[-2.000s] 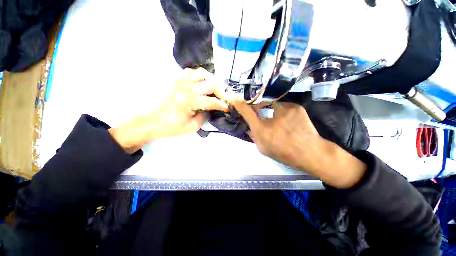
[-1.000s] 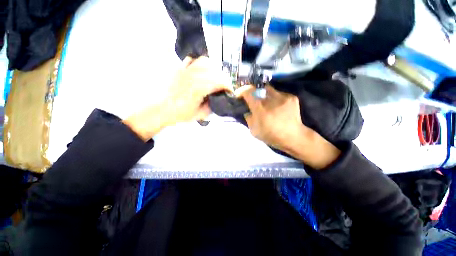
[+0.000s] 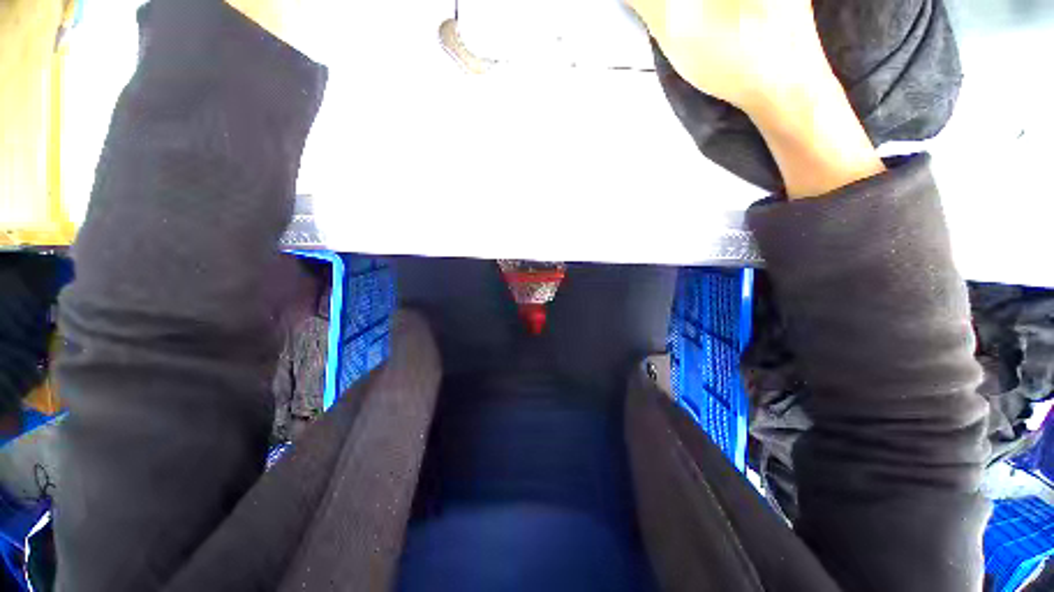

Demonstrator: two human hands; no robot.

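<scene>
The view is tilted down and cuts off the work area at the top. Of my left hand only a sliver of wrist [image 3: 275,16] shows at the top left edge; its fingers are out of the picture. My right hand [image 3: 734,52] is at the top edge, its fingertips cut off. The dark garment [image 3: 896,75] lies bunched beside and beneath my right hand and wrist on the white machine bed [image 3: 485,150]. The needle and presser foot are out of view.
A ruler strip [image 3: 730,245] runs along the table's front edge. Blue crates [image 3: 711,347] with dark pieces stand below on both sides. A small red pointed thing [image 3: 532,303] shows below the edge. A yellow-brown board [image 3: 32,127] is at far left.
The view has tipped down, so the machine head, red handles and most of both hands have left or shifted to the top. My lap and the crates now show more.
</scene>
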